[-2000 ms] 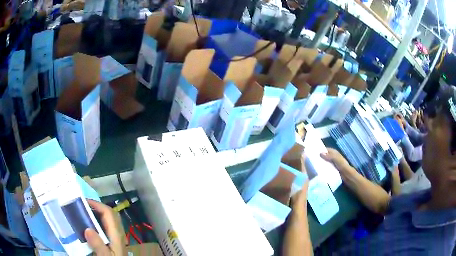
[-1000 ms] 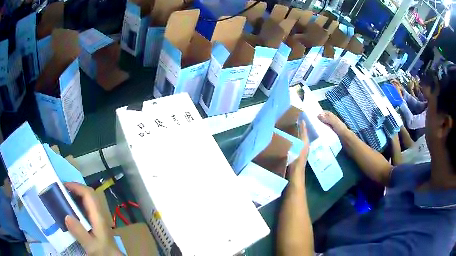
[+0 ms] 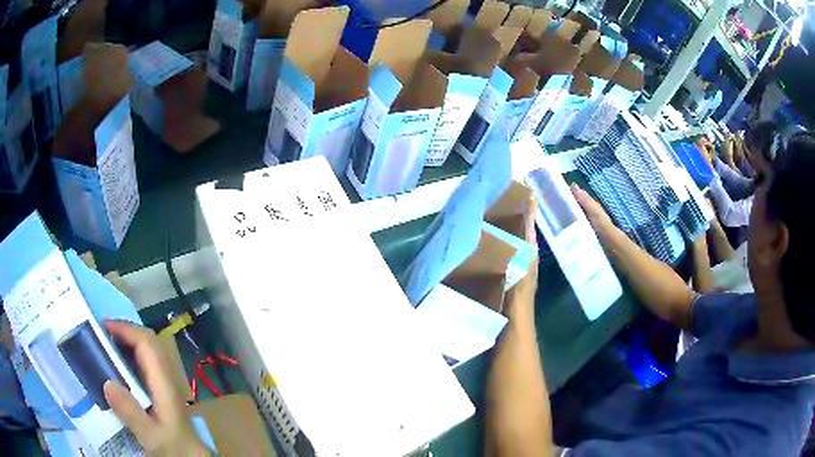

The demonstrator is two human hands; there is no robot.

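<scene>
A light blue and white carton (image 3: 67,357), with a dark cylinder printed on its front, stands tilted at the lower left with its blue top flap up. My right hand (image 3: 147,393) holds its right side, with the thumb on the printed front and a finger at the edge. More blue carton panels and brown card lie behind and below it. My left hand is not in view.
A white equipment case (image 3: 331,312) stands right of my hand, with red-handled pliers (image 3: 207,375) and a yellow-handled tool (image 3: 179,323) between. Open cartons (image 3: 393,143) stand beyond the rail. A person (image 3: 697,357) handles cartons at right, near stacked blanks (image 3: 639,183).
The view has shifted, so the case and rows sit further left and higher. My right hand stays on the carton. The other person's hands have moved a white-blue panel apart from the open carton.
</scene>
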